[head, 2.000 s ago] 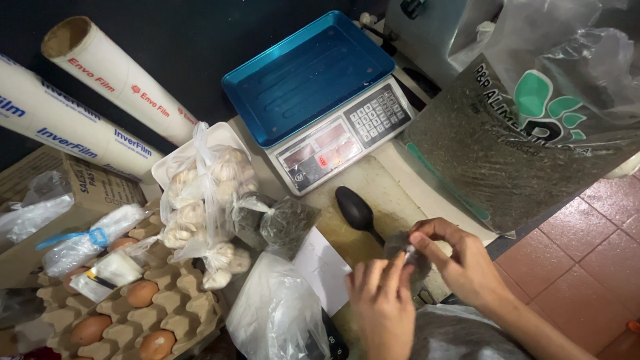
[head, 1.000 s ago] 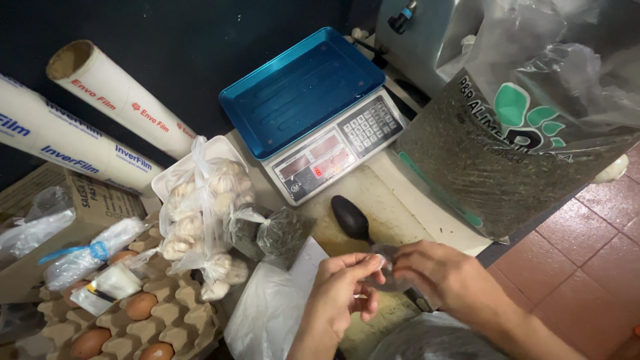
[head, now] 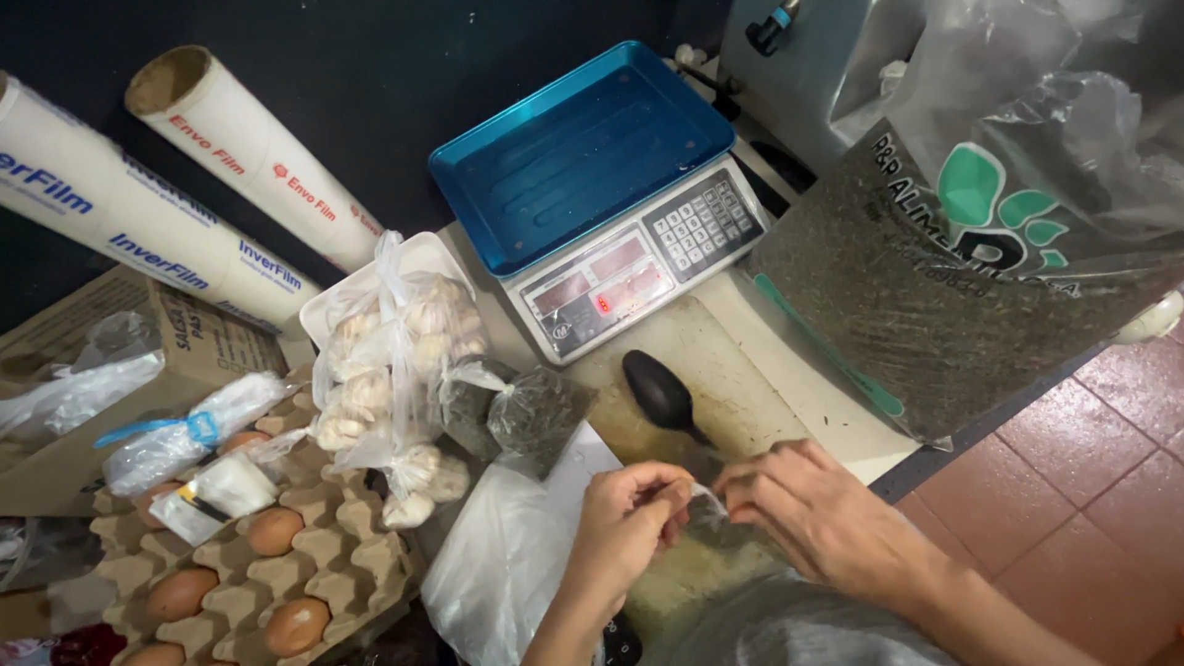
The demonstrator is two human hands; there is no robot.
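Note:
My left hand (head: 634,518) pinches one side of a thin, clear plastic bag's twisted neck (head: 710,501) between thumb and fingers. On its other side, my right hand (head: 786,499) grips the same plastic with its fingertips. The bag's body below is mostly hidden and blurred. Just above the hands, a black plastic spoon (head: 659,390) lies on a stained cutting board (head: 740,370). Two small knotted bags of dark dried herb (head: 536,407) sit left of the spoon. Behind them stands a digital scale (head: 638,268) with a blue metal tray (head: 583,157).
At right leans a large clear bag of dried herb (head: 962,305). Bagged garlic (head: 398,361), an egg carton (head: 351,564) with brown eggs, a cardboard box (head: 231,333) and film-roll tubes (head: 268,166) crowd the left. A white plastic bag (head: 499,564) lies beside my left hand.
Both hands have shifted around the plastic, and a twisted strand of it now shows stretched between their fingertips. The spoon and the scale stay in place.

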